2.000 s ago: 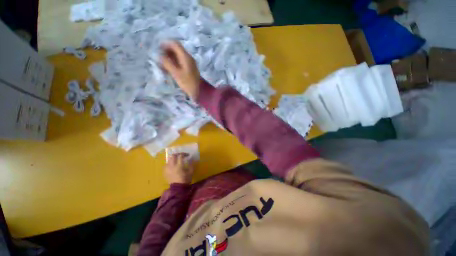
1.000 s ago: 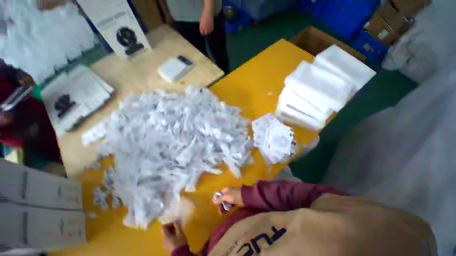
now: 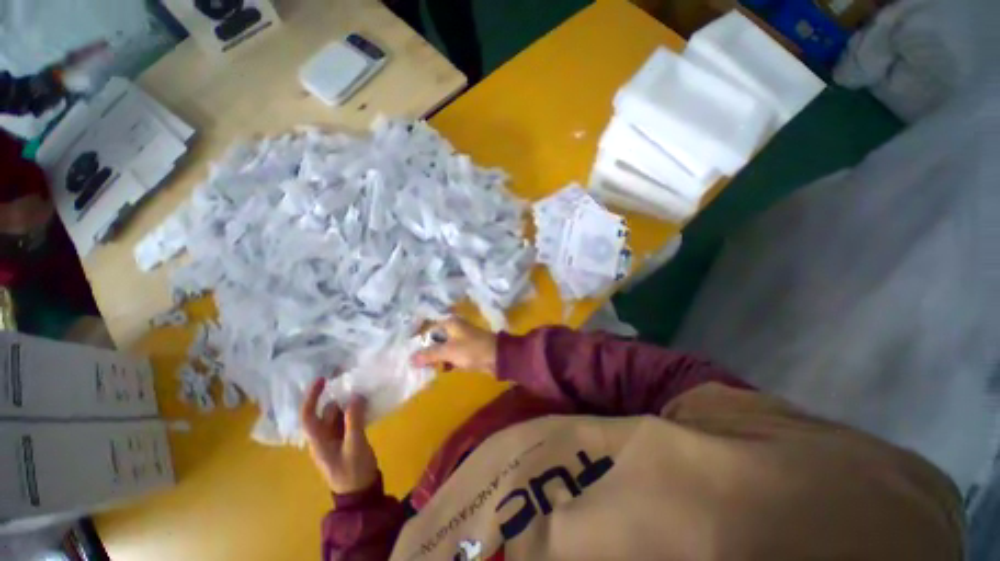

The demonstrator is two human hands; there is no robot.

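Observation:
My left hand point(image 3: 342, 441) is at the lower edge of the heap of accessory packets point(image 3: 362, 236), its fingertips at the left edge of a thin whitish bag point(image 3: 384, 378). Its thumb and index finger look spread at the bag; the exact grip is blurred. My right hand point(image 3: 463, 347) is at the bag's right side, closed on a small grey-silver part point(image 3: 435, 336). The part's end shows at the fingertips, next to the bag. More loose small parts point(image 3: 205, 373) lie left of the heap.
White cartons point(image 3: 82, 427) stand at the left. Leaflets point(image 3: 587, 243) and foam pads point(image 3: 691, 115) lie at the right on the yellow table point(image 3: 499, 110). A scale point(image 3: 342, 71) and flat cartons point(image 3: 115, 159) are on the pale board. Another person's arm shows at upper left.
My right hand has come down from over the heap, holding a small part, and moved left to the bag. My left hand is now at the bag's left edge. The view has shifted.

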